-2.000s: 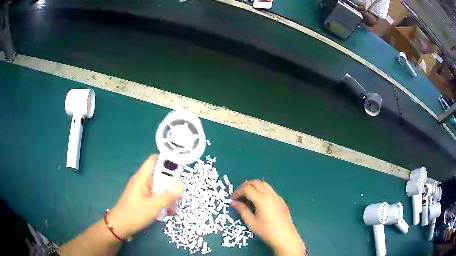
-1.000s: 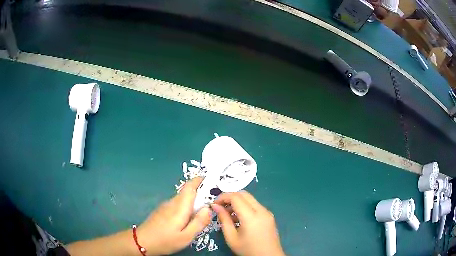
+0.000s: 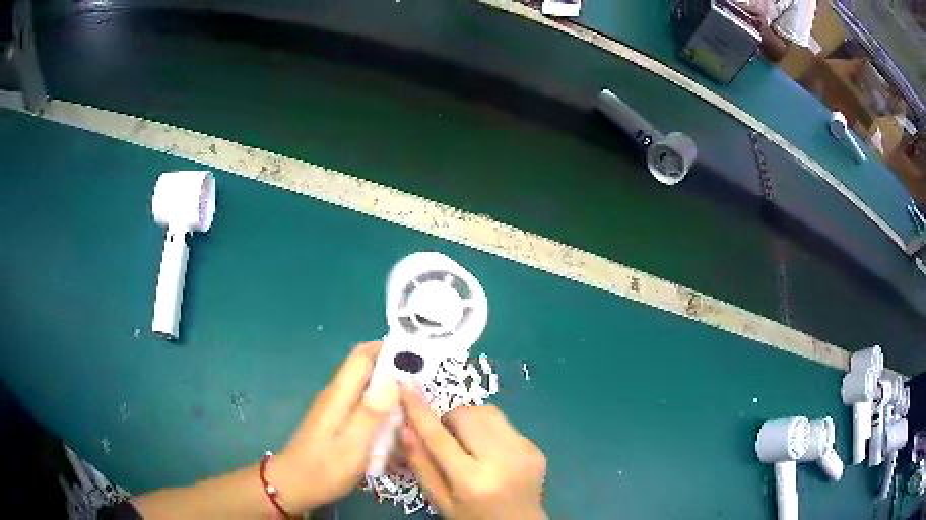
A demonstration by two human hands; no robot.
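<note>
A white handheld fan (image 3: 437, 305) is held above the bench with its round slotted face turned up. My left hand (image 3: 340, 432) grips the fan's handle. My right hand (image 3: 467, 457) has its fingertips on the handle just below the dark oval opening (image 3: 409, 362). Whether a small part is between those fingertips cannot be seen. A loose pile of small white plastic parts (image 3: 462, 386) lies under the fan and is partly hidden by my hands.
One fan (image 3: 185, 203) lies at the left, and several (image 3: 787, 442) lie at the right. A pale strip (image 3: 508, 242) borders the dark green belt, which carries a fan (image 3: 670, 157). Beyond are a grey box-shaped device (image 3: 719, 41), cardboard boxes (image 3: 848, 86) and a person's arm (image 3: 772, 39).
The held fan has come up from over the pile and turned its slotted face upward. My right hand has moved from the pile to the handle. The fan on the belt has moved left.
</note>
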